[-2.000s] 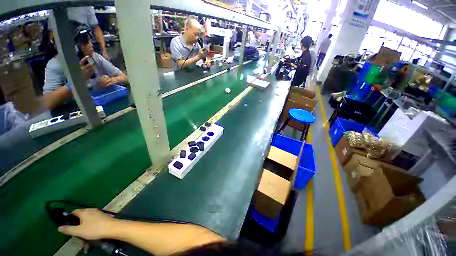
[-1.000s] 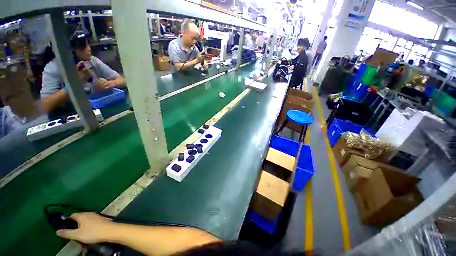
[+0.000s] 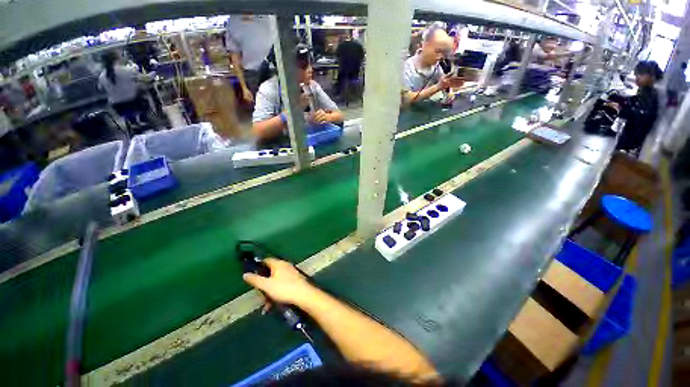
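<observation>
My right hand [image 3: 280,283] is closed around a black electric screwdriver [image 3: 290,316], over the near edge of the green belt. The tool's thin bit points down towards the lower right, and its black cord loops at the rear end. Part of a blue screw tray [image 3: 261,377] shows at the bottom edge, just below the bit. My left hand is out of the picture.
A white power strip housing [image 3: 420,227] with black pieces on it lies right of a pale post [image 3: 376,136]. A long tube [image 3: 79,302] crosses the belt at left. A small white part [image 3: 464,149] is on the belt. People sit opposite.
The view has swung left, so the hand, post and white housing appear further right. The blue tray and long tube have come into view. My right hand still grips the screwdriver.
</observation>
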